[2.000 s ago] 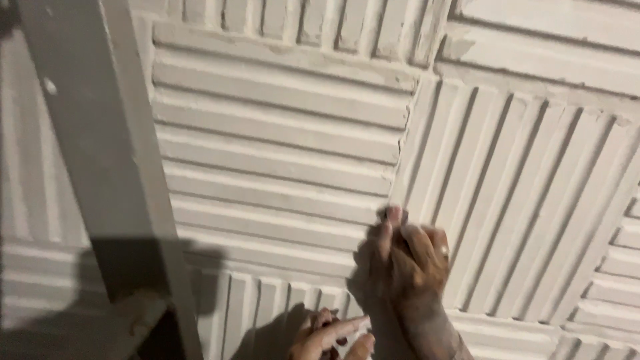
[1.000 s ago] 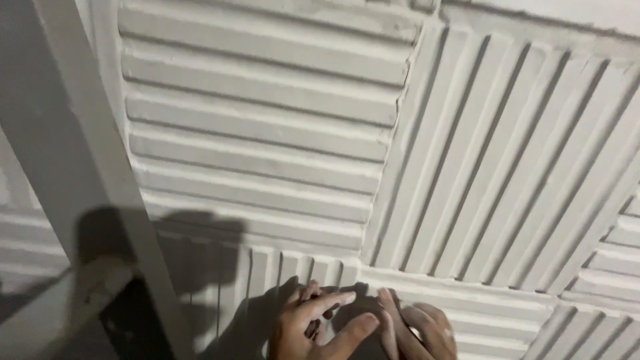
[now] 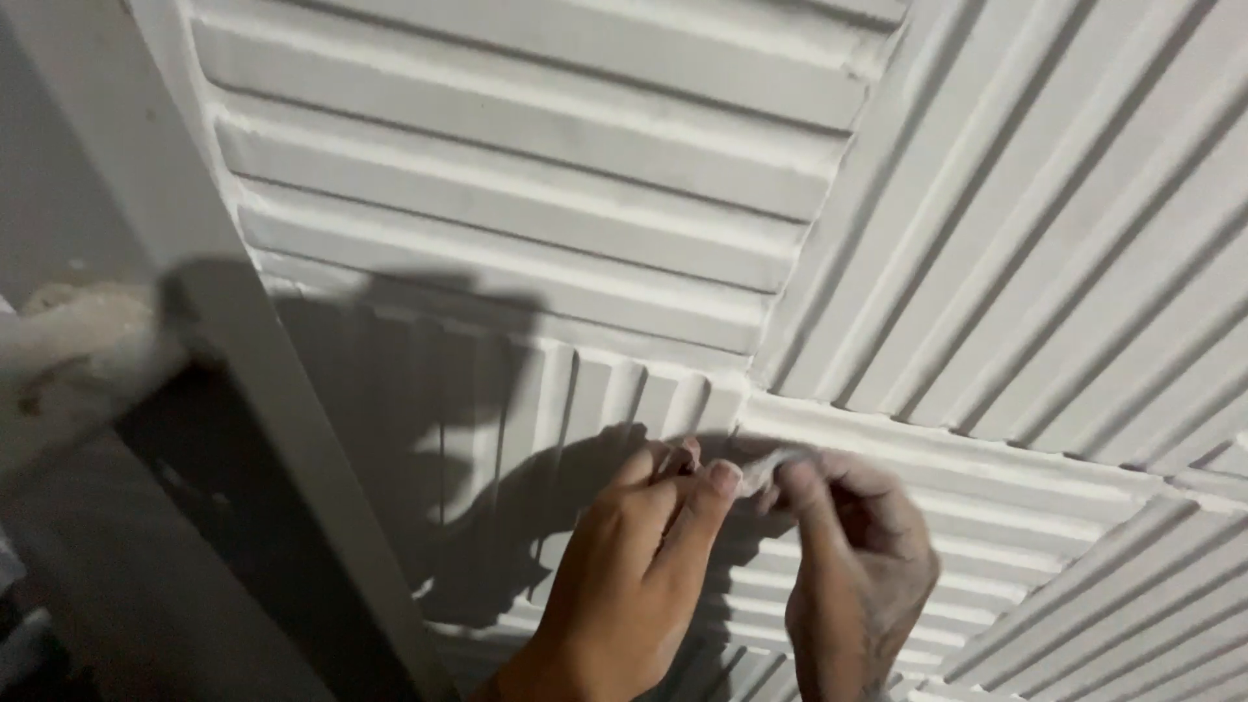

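Observation:
My left hand (image 3: 643, 556) and my right hand (image 3: 858, 556) meet at the lower middle of the head view. Between their thumbs and fingers they pinch a small, pale, soft-looking piece (image 3: 765, 473), blurred and partly covered by the fingertips. Whitish residue marks the fingers of both hands. Behind them spreads a white ribbed panel surface (image 3: 526, 166), its squares of ridges running in differing directions. The hands are near the corner where several of these squares join.
A grey beam (image 3: 253, 390) slants down the left side, in front of the ribbed surface. Beyond it, at the lower left, are a dark opening (image 3: 234, 487) and a stained, pale patch (image 3: 88, 331). Shadows of the head and hands fall across the panels.
My right hand has come down from the seam between two panels, where it was two seconds ago, to join my left hand. The pale piece now shows between them. The view has shifted.

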